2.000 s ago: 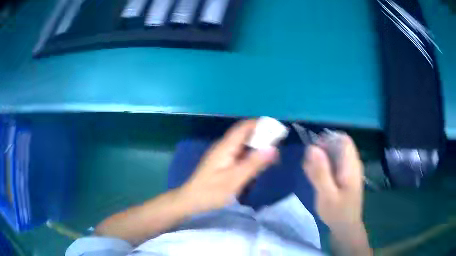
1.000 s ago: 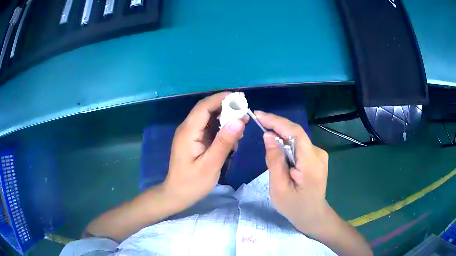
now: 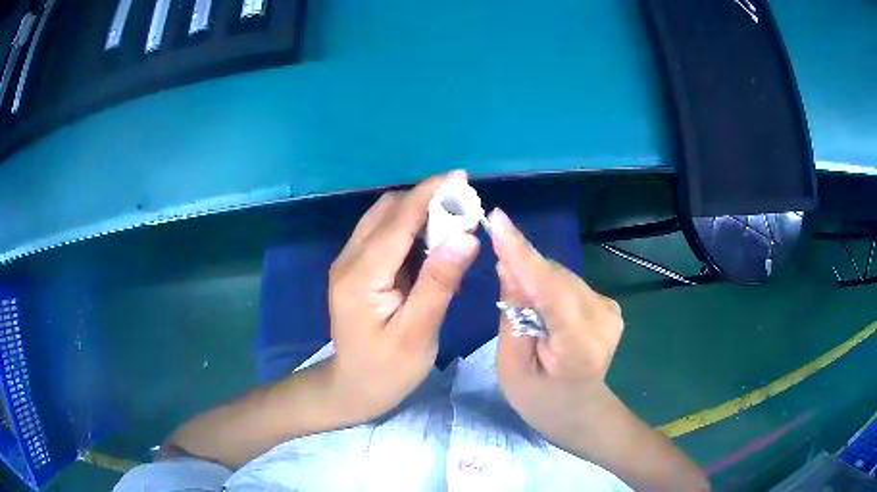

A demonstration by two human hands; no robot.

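Observation:
A white collar (image 3: 453,213) with a round hole is held in my left hand (image 3: 389,293), between thumb and fingers, its opening facing up toward me. My right hand (image 3: 553,322) is just to its right; its fingertips are at the collar's right rim, where a small bit of a thin rod shows between them. A bunch of thin silvery rods (image 3: 524,320) is held in my right palm, with only the ends showing. Any tube below the collar is hidden by my left hand.
A black tray (image 3: 221,60) with several white units lies at the upper left of the teal bench (image 3: 481,86). A long black tray (image 3: 736,115) with thin rods at its far end is on the right. A silver quilted stool (image 3: 750,245) and a blue perforated basket (image 3: 24,384) stand below.
The view shifted from the trays, and the blur cleared. My right fingertips moved up close to the collar's rim; the rod between them shows less, and the palm's bunch sits lower.

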